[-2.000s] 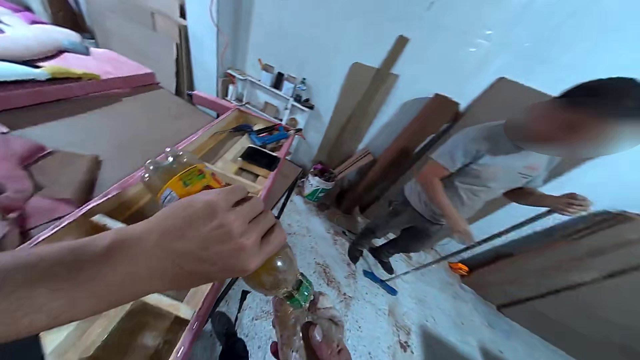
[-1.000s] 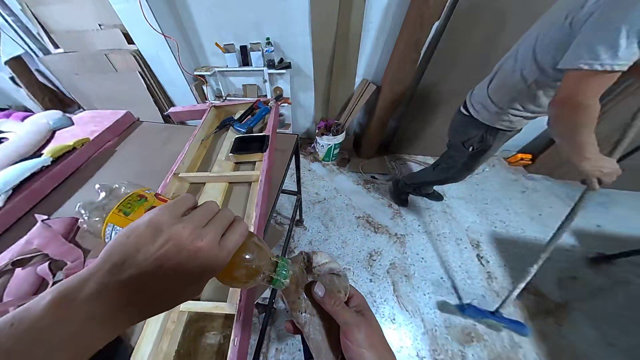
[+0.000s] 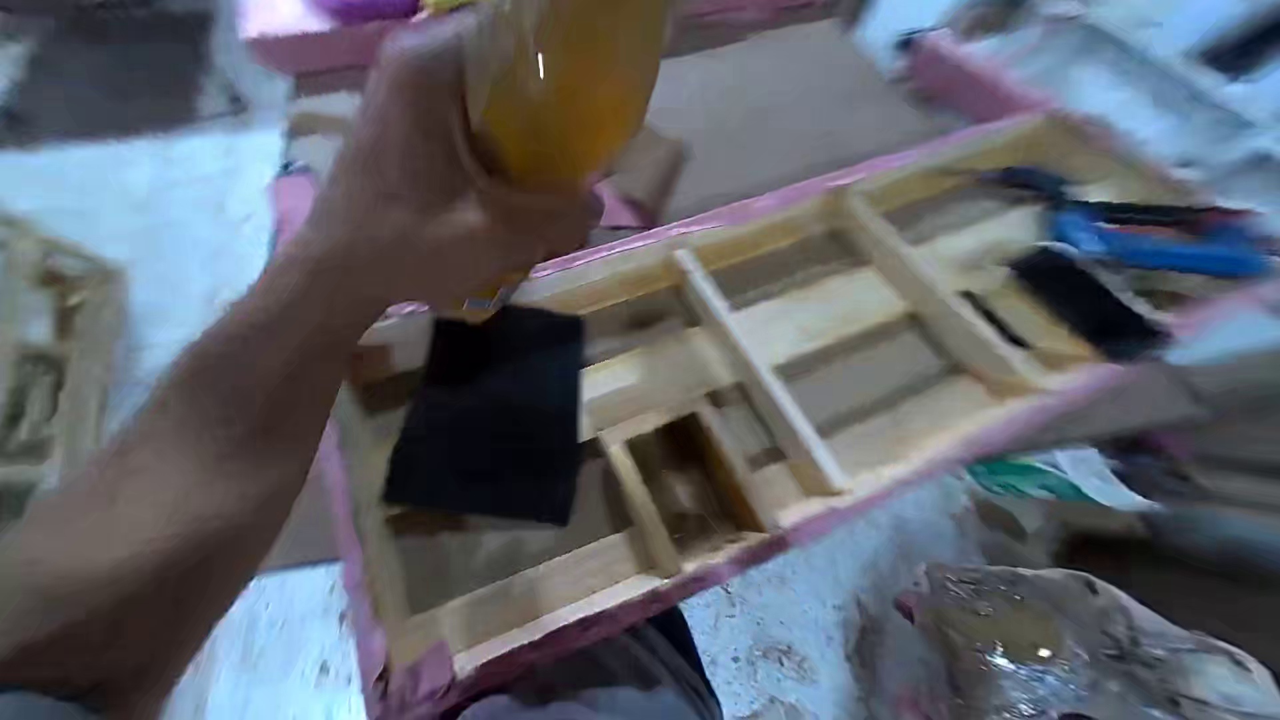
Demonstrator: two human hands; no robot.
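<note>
My left hand reaches in from the left and grips a clear plastic bottle of amber liquid, held up over a wooden frame with pink edges. The bottle's upper part runs out of the picture, and blur hides the detail at its lower end. Below the hand a black flat piece lies across the frame's near left bays. At the lower right is a translucent, crusted container with wet, shiny material in it. My right hand cannot be made out there.
A blue-handled tool and a black phone-like object lie at the frame's right end. Brown board and a pink padded piece are behind. Another wooden frame stands at the far left.
The view has swung strongly toward the wooden frame. My left hand and the bottle have moved away from the crusted container. The person with the blue broom is out of view.
</note>
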